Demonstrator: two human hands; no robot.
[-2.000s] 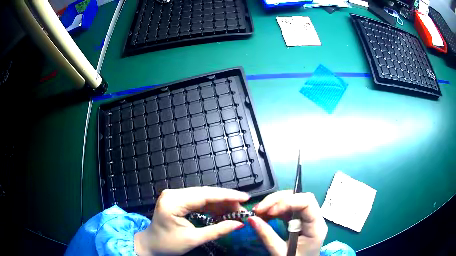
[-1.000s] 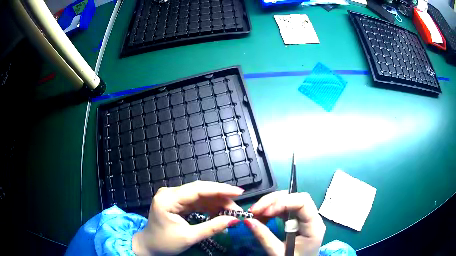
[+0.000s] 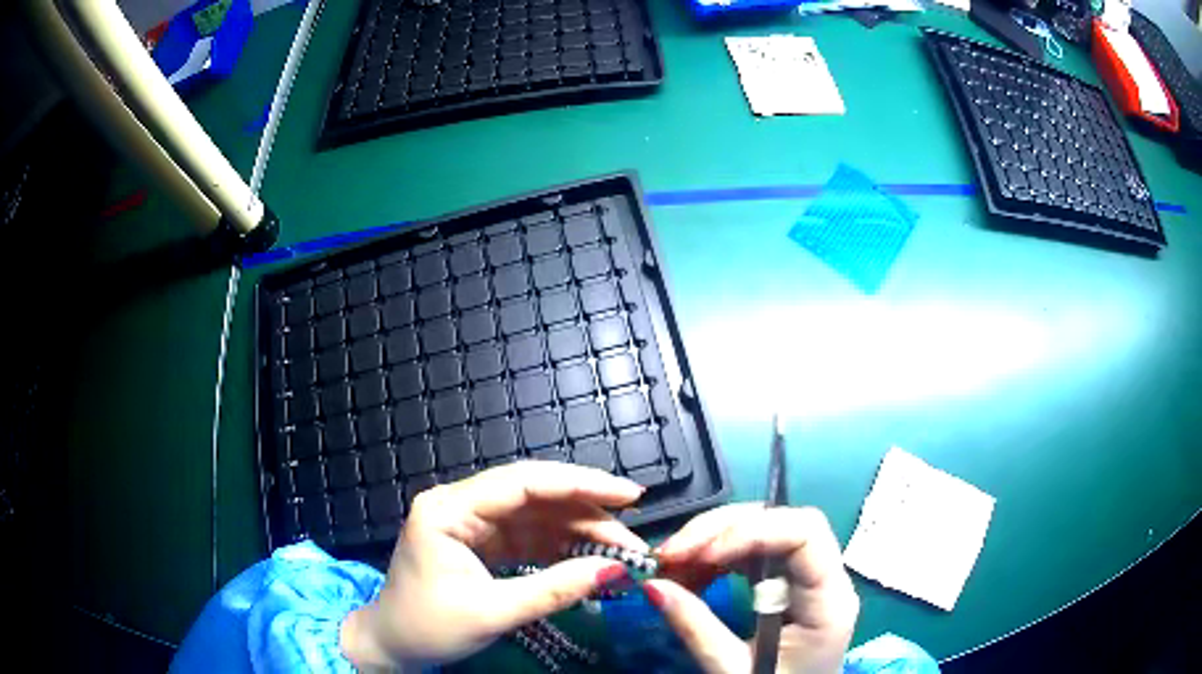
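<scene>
My left hand (image 3: 481, 553) holds a segmented metal string (image 3: 620, 558) between thumb and fingers, just below the near blister tray (image 3: 712, 461). My right hand (image 3: 758, 566) has its thumb and forefinger at the string's right end and holds the tweezers (image 3: 774, 527), tip pointing up and away from the string. More segmented strings (image 3: 551, 643) lie beneath my left hand. A blue mesh sheet (image 3: 646, 632) shows partly under the hands. Any tiny part at the fingertips is too small to tell.
A white pad (image 3: 920, 529) lies at right. A teal-blue sheet (image 3: 854, 228), another white pad (image 3: 784, 75), a far blister tray (image 3: 494, 112) and a right-hand tray (image 3: 1055, 227) lie further back. Pale tubes (image 3: 171, 132) stand at left. A red-and-white object (image 3: 1134, 75) is at far right.
My left fingers have tilted the string, so its right end points lower. My left thumb has shifted slightly. The tweezers stay in my right hand, their tip slightly lower than at first.
</scene>
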